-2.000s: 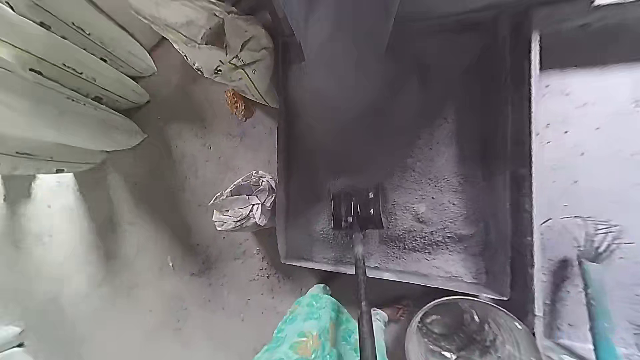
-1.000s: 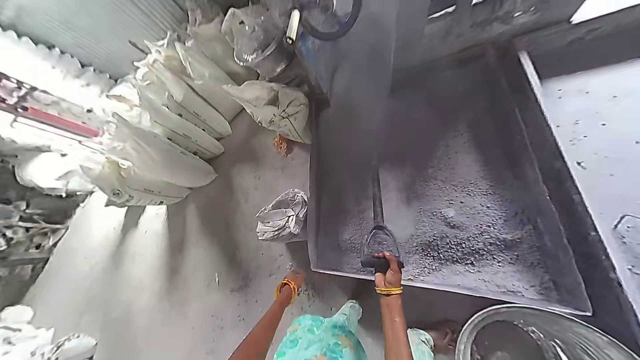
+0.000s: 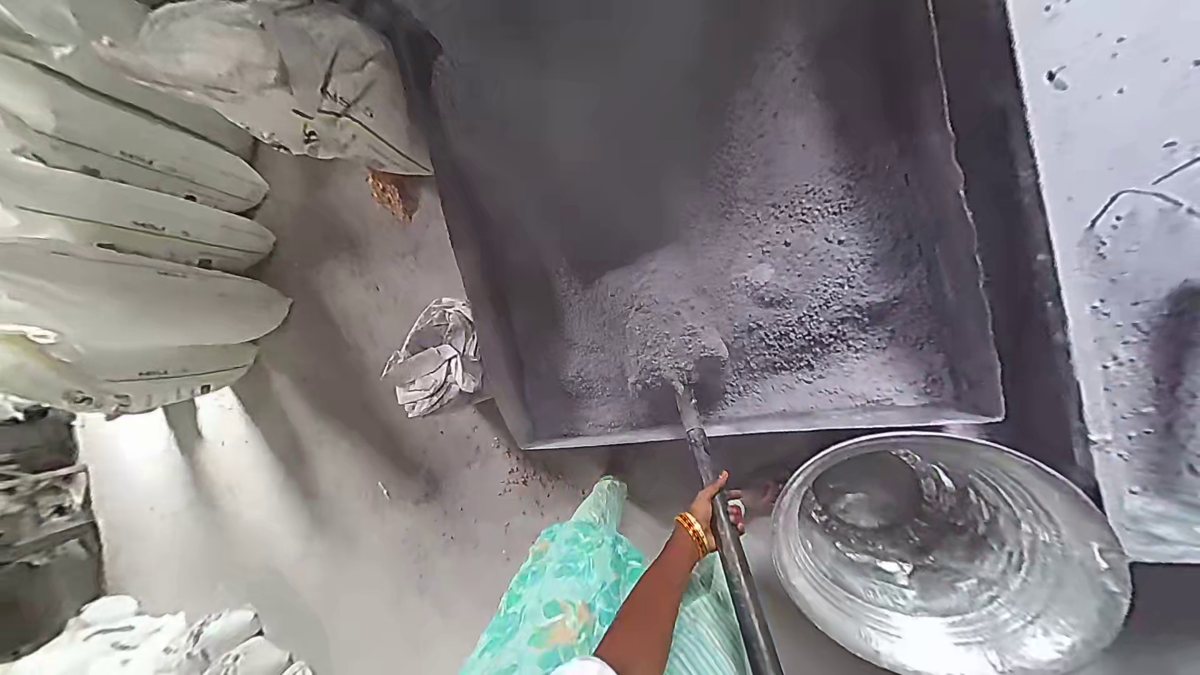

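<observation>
My left hand (image 3: 717,516), with orange bangles at the wrist, is closed around the dark shaft of a shovel (image 3: 698,450). The shaft slants from the bottom edge up over the front rim of a large metal trough (image 3: 844,427). At its upper end the blade is hidden under a heap of grey powder (image 3: 675,337) inside the trough. Coarser grey lumps lie to the right of the heap. My right hand is out of view, as is the handle's rear end. Close to the right of my left hand stands a round, shiny metal basin (image 3: 947,553).
Full white sacks (image 3: 141,281) are stacked at the left. Another sack (image 3: 309,84) leans by the trough's back left corner, with a reddish-brown lump (image 3: 394,194) below it. A crumpled white bag (image 3: 439,361) lies beside the trough. A pale surface (image 3: 1125,375) adjoins at the right.
One second ago my right hand held the shovel's grip over the trough and my left hand was free; now my left hand is on the shaft and my right hand is out of view. The shovel has come back toward me.
</observation>
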